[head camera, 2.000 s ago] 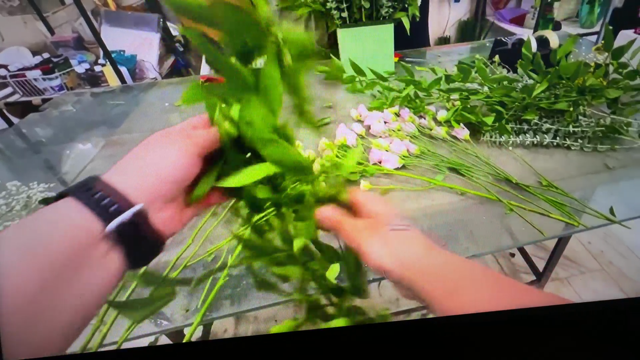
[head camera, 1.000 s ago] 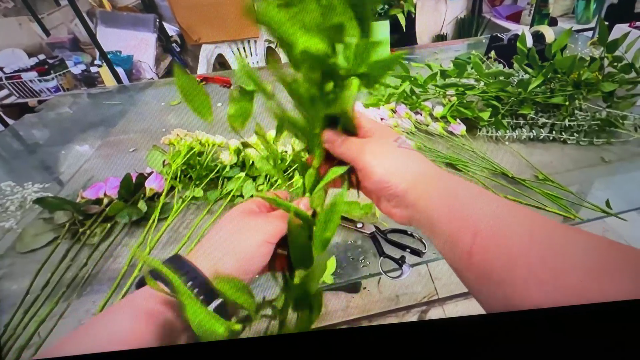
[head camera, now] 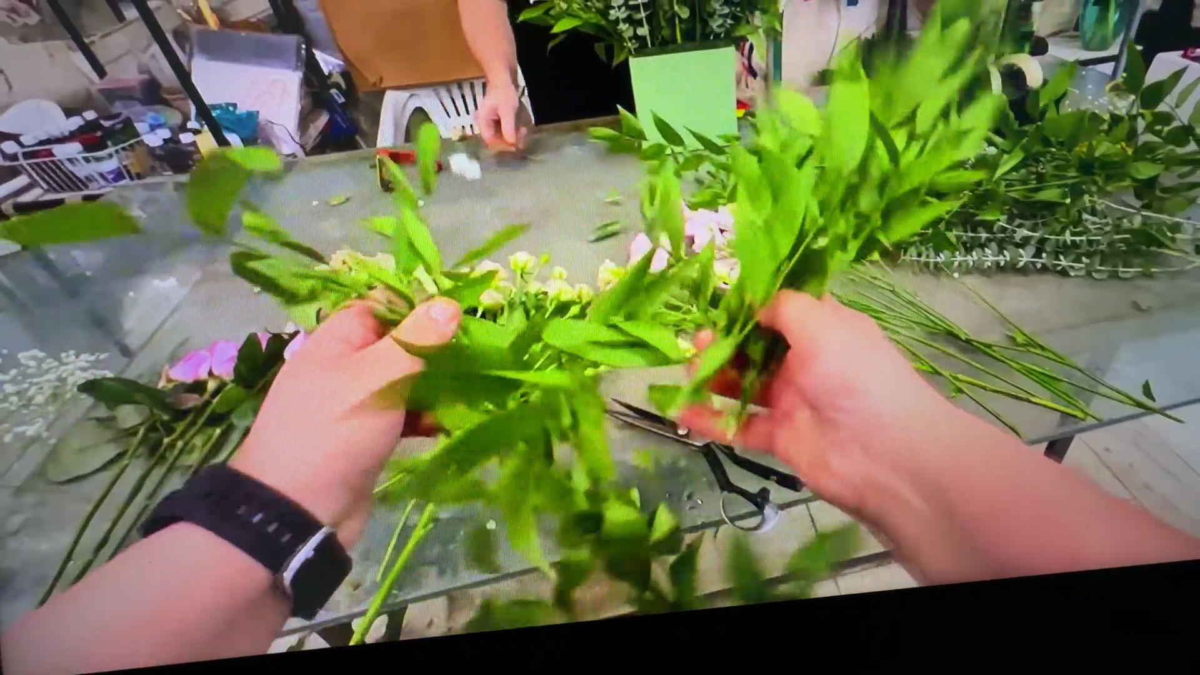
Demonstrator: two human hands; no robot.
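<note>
My left hand [head camera: 347,403], with a black watch [head camera: 253,544] on its wrist, grips leafy green stems [head camera: 506,422] at centre left. To the right, my right hand [head camera: 816,403] is closed around an upright bunch of leafy green branches [head camera: 844,178]. Foliage hangs blurred between and below both hands. Black-handled scissors [head camera: 722,459] lie on the glass-topped table beneath my right hand. Small cream flowers [head camera: 553,281] lie behind the greenery, pink flowers [head camera: 708,230] near the right bunch. Pink roses [head camera: 206,361] with dark leaves lie left of my left hand.
White baby's breath [head camera: 47,384] is at the table's left edge. More greenery [head camera: 1078,178] and cut stems [head camera: 975,347] lie at right. A green box [head camera: 684,94] stands at the back, beside another person's hand [head camera: 503,117] on the table. A red-handled tool [head camera: 398,157] lies at the far edge.
My hands, one above the other on the greenery a second ago, are now apart side by side, each with foliage. Another person's arm has come into view at the back.
</note>
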